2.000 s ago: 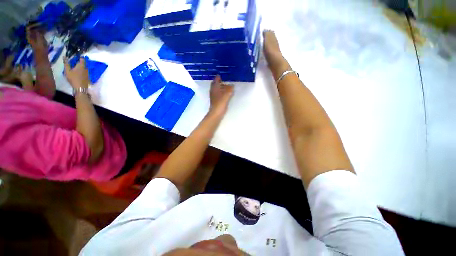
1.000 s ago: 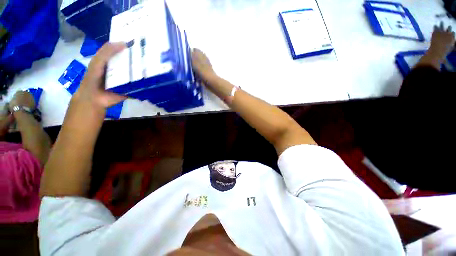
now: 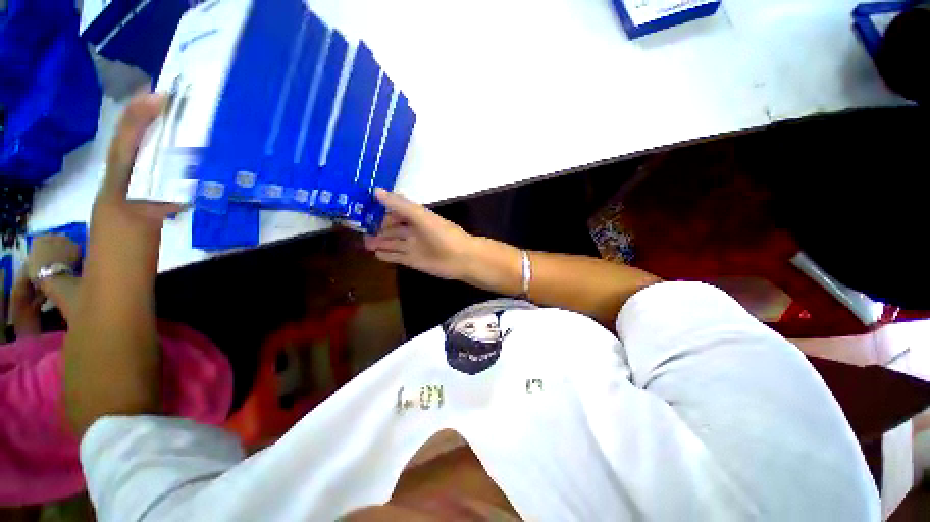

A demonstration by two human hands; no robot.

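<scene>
A thick row of blue-edged cable boxes (image 3: 296,112) leans fanned out at the near edge of the white table, blue sides towards me and a white printed front at the left end. My left hand (image 3: 143,153) is on the white front at the left end; its fingers are partly blurred. My right hand (image 3: 418,237) is at the lower right corner of the row, its thumb on the last box and its fingers below, just past the table edge. The two hands hold the row between them.
More boxes (image 3: 138,36) stand at upper left beside blue sheeting (image 3: 46,92). A blue piece (image 3: 226,226) lies under the row. One box (image 3: 665,12) lies at the top right. A neighbour's hand (image 3: 53,255) is at left; a dark sleeve is at right.
The row of boxes has been turned and fanned, so its blue sides now show. My right hand has moved down to its lower corner. The view has shifted.
</scene>
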